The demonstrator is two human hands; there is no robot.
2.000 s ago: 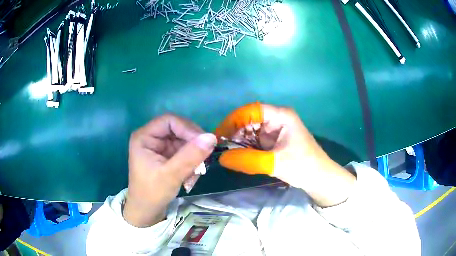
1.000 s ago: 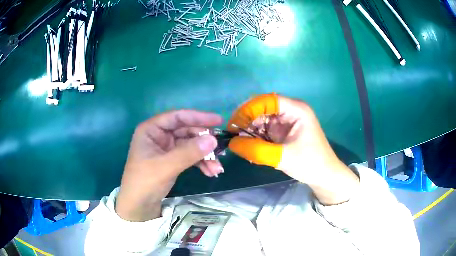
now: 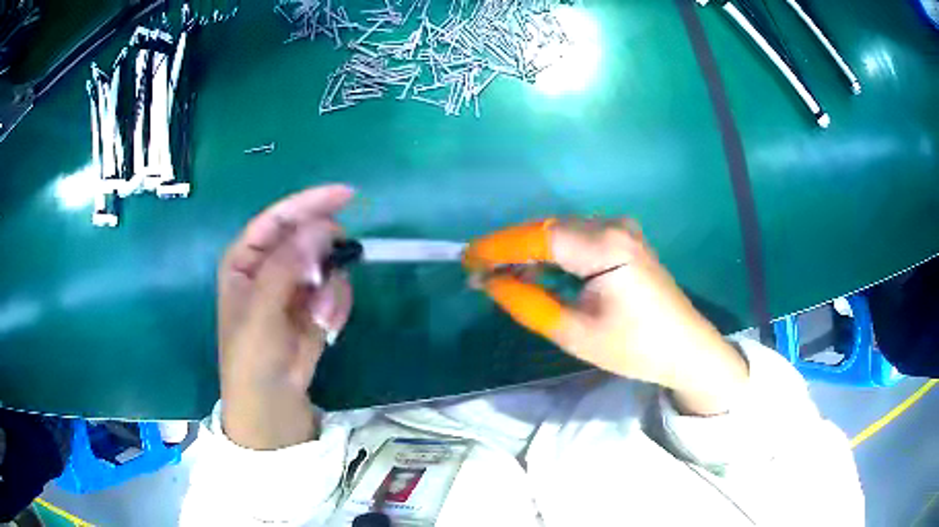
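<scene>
A white-sleeved cable (image 3: 414,250) is stretched level between my hands above the green mat. My right hand (image 3: 607,299), with orange finger cots on thumb and index finger, pinches its right end. Black wires (image 3: 344,253) show at its left end, at the fingers of my left hand (image 3: 283,293). My left hand is blurred, with its index finger raised; whether its fingers grip the cable end cannot be made out. The connector is hidden or too blurred to see.
A harness bundle (image 3: 144,124) lies at upper left. A heap of short silvery sticks (image 3: 432,46) lies at upper centre, with a single stick (image 3: 259,149) apart. Separate harnesses (image 3: 777,64) lie at upper right, past the dark line (image 3: 736,154). Blue stools (image 3: 839,345) stand beyond the mat's edge.
My left hand has moved left, away from my right. The white sleeve now shows between them, where black wires and a white connector showed before. My right hand's grip has shifted to the sleeve's end.
</scene>
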